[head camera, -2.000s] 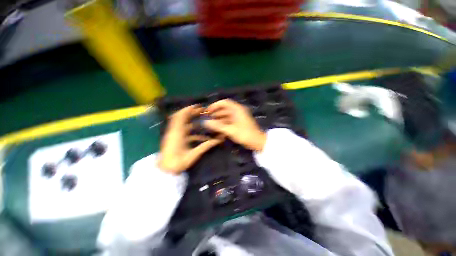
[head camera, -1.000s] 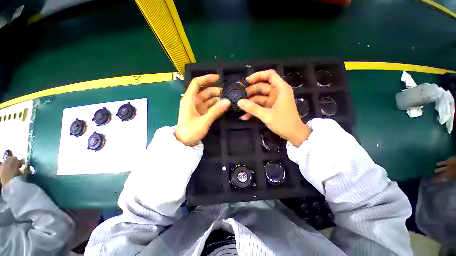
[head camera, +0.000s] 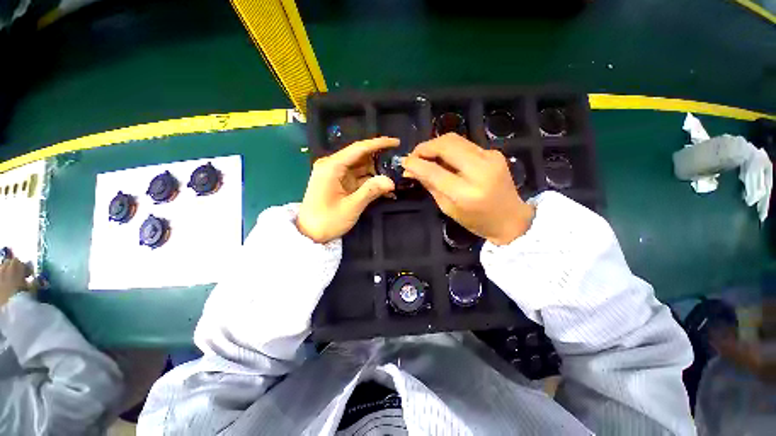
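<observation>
My left hand (head camera: 347, 192) holds a round black watch head (head camera: 393, 167) by its edge above the foam tray (head camera: 357, 322). My right hand (head camera: 467, 185) is at the unit's right side, thumb and fingertips pinched together at its face. Whether they hold some small part is too small to tell. The black tray has square pockets. Several hold round glossy units, such as one with a light centre (head camera: 409, 292) and one beside it (head camera: 465, 286). Both hands hide part of the tray's middle.
Several black units lie on a white paper sheet (head camera: 183, 255) at left. A yellow post (head camera: 281, 47) rises behind the tray. A pale roll with crumpled tissue (head camera: 711, 160) lies at right. A second tray (head camera: 529, 351) shows below. Other people's sleeves show at both sides.
My right fingers have moved from the unit's right edge onto its face, pinched together. My left hand still holds its edge. The view has shifted slightly, showing more of the tray's top row.
</observation>
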